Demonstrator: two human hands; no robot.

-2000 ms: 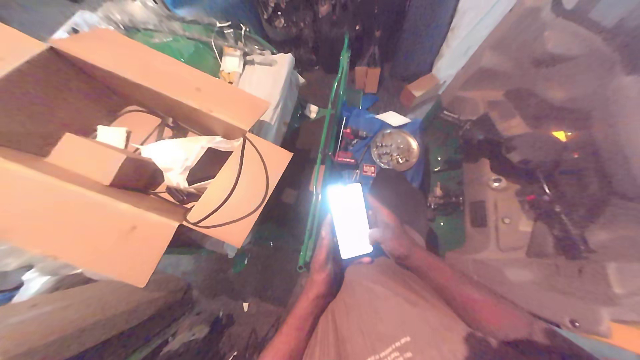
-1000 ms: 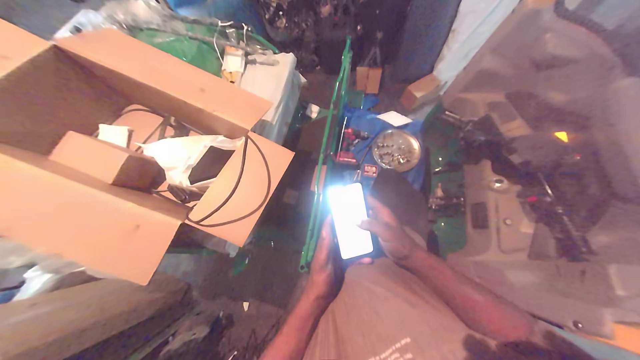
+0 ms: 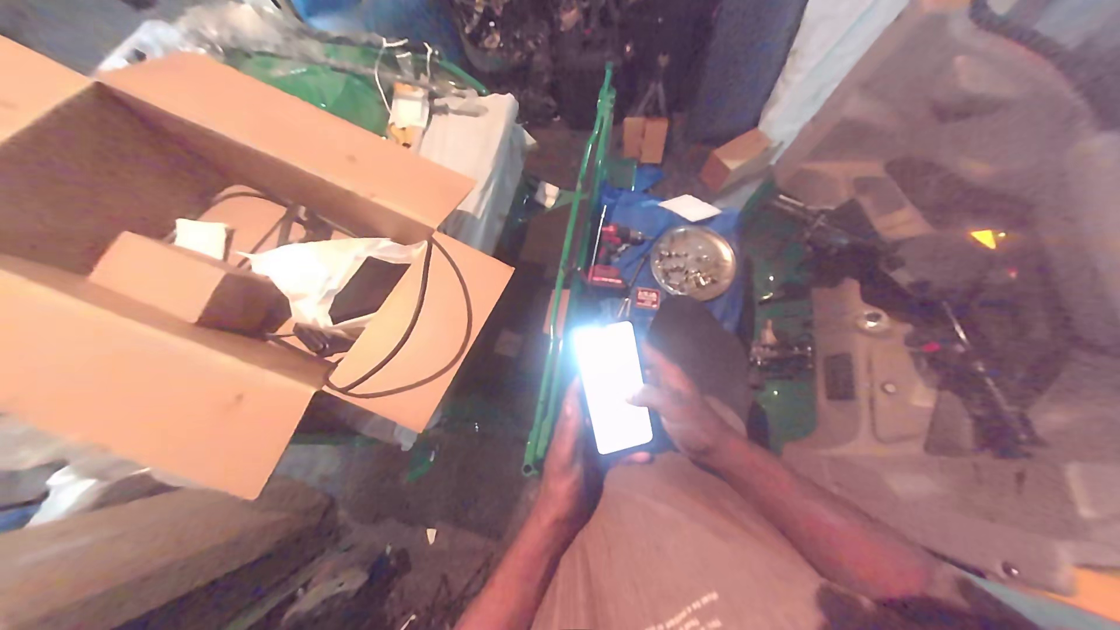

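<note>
A smartphone (image 3: 614, 389) with a bright, washed-out screen is held upright in front of my torso. My left hand (image 3: 573, 446) grips it along its left side and lower edge. At the phone's right edge is my right hand (image 3: 678, 402), its thumb or a finger over the screen; whether it also grips the phone is unclear. Beyond the phone, a round metal dish (image 3: 693, 262) of small metal parts rests on a blue cloth (image 3: 726, 302). Beside the dish lie a red and black power drill (image 3: 619, 234) and a small red box (image 3: 647, 298).
On the left stands an open cardboard box (image 3: 184, 367) holding a smaller carton, white plastic and black cables. A green metal frame (image 3: 573, 262) runs just left of the phone. Greenish machine parts (image 3: 783, 350) and a beige panel (image 3: 857, 385) with dark cables are at the right.
My right thumb or finger has shifted slightly over the phone's screen. My left hand keeps its hold on the phone.
</note>
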